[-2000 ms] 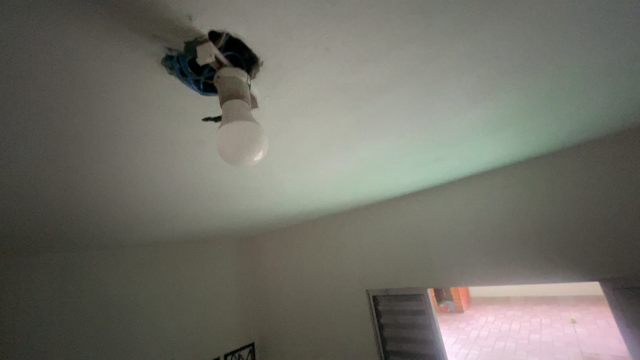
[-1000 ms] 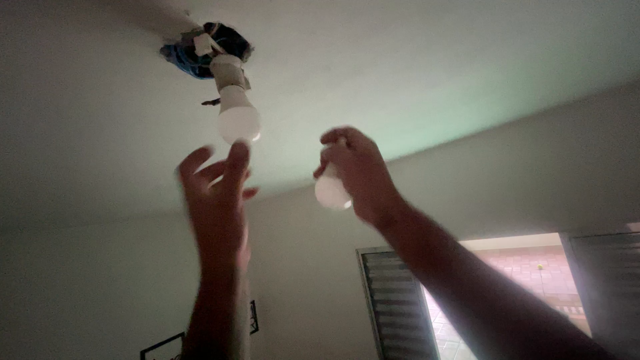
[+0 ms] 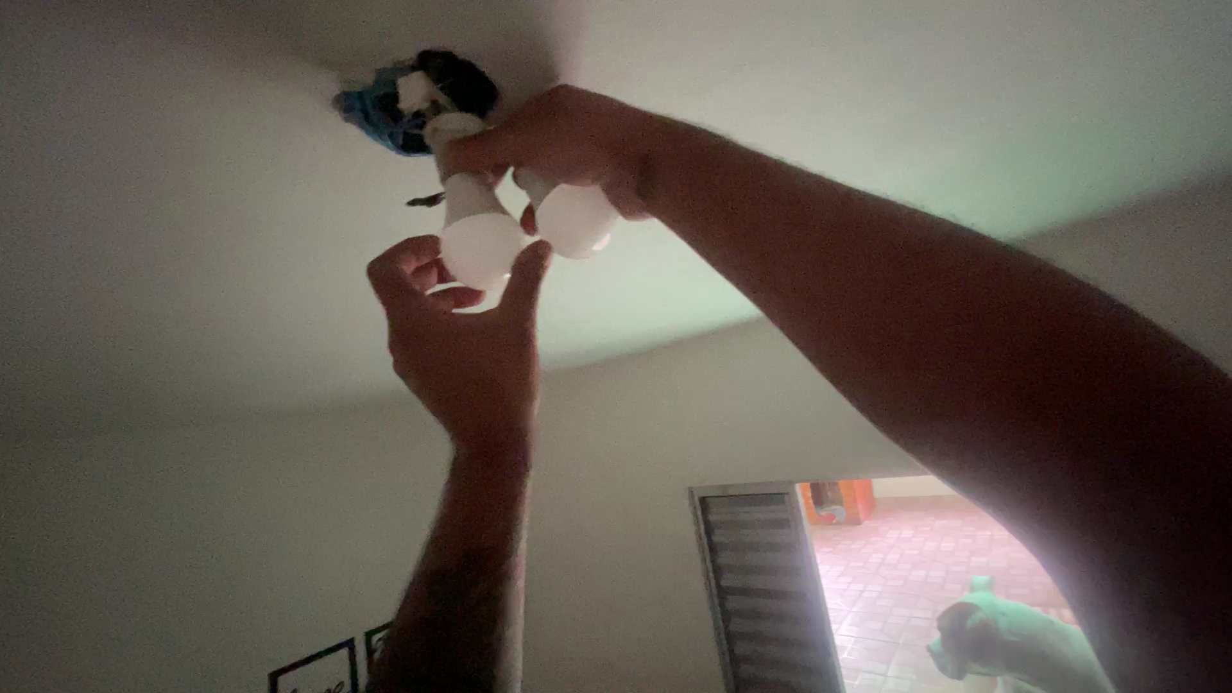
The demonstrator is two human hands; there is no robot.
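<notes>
A white light bulb [image 3: 481, 248] hangs in a lamp socket [image 3: 450, 135] below a hole in the ceiling. The fingers and thumb of my left hand [image 3: 467, 337] close around this bulb from below. My right hand [image 3: 568, 140] reaches over from the right, its thumb or fingers against the socket. That same hand holds a second white bulb [image 3: 575, 221] under its palm, its dome pointing down beside the first. Part of the socket is hidden behind my right hand.
Blue wires [image 3: 380, 111] bunch in the rough ceiling hole [image 3: 462, 82]. Low on the right, a louvred metal shutter [image 3: 765, 597] borders an opening onto a tiled floor, with a dog [image 3: 1020, 635] outside. Framed pictures [image 3: 313, 669] hang at lower left.
Both hands have moved up to the hanging bulb and socket; one second ago they were below and to the right. Two seconds ago neither hand was in view. The dog has appeared in the opening.
</notes>
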